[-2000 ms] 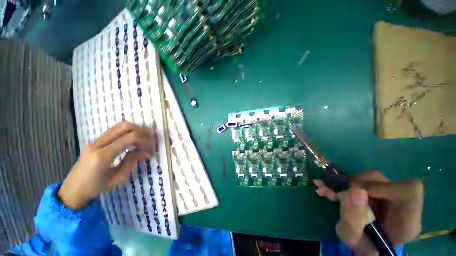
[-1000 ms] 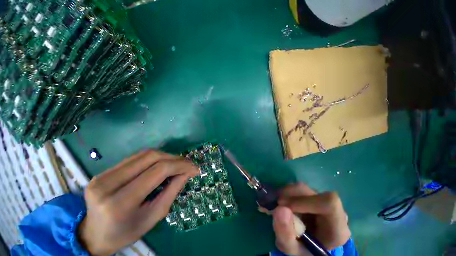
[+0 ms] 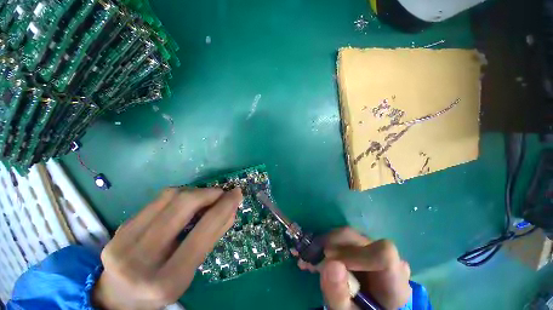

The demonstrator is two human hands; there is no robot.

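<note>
A palm-sized green PCB panel (image 3: pixel 242 242) lies flat on the green mat. My left hand (image 3: pixel 164 242) covers its left and upper-left part, with the fingertips together on the board; whether they pinch a component is hidden. My right hand (image 3: pixel 364 266) holds the soldering iron (image 3: pixel 306 245) like a pen. The iron's metal tip is at the upper right of the panel, close to my left fingertips. A small dark component with a white centre (image 3: pixel 101 181) lies loose on the mat, left of the panel, with a thin tail.
A fanned pile of stacked PCB panels (image 3: pixel 79 79) stands at the upper left. White component sheets (image 3: pixel 73 206) lie below it. A tan pad (image 3: pixel 418 79) with silvery solder scraps is at the right. A white, round-edged object (image 3: pixel 433 7) is at the top; black cables (image 3: pixel 512 187) run at the far right.
My left hand moved from the component sheet onto the panel. The iron tip has moved slightly left onto the panel's upper right since a second ago. The camera view has shifted.
</note>
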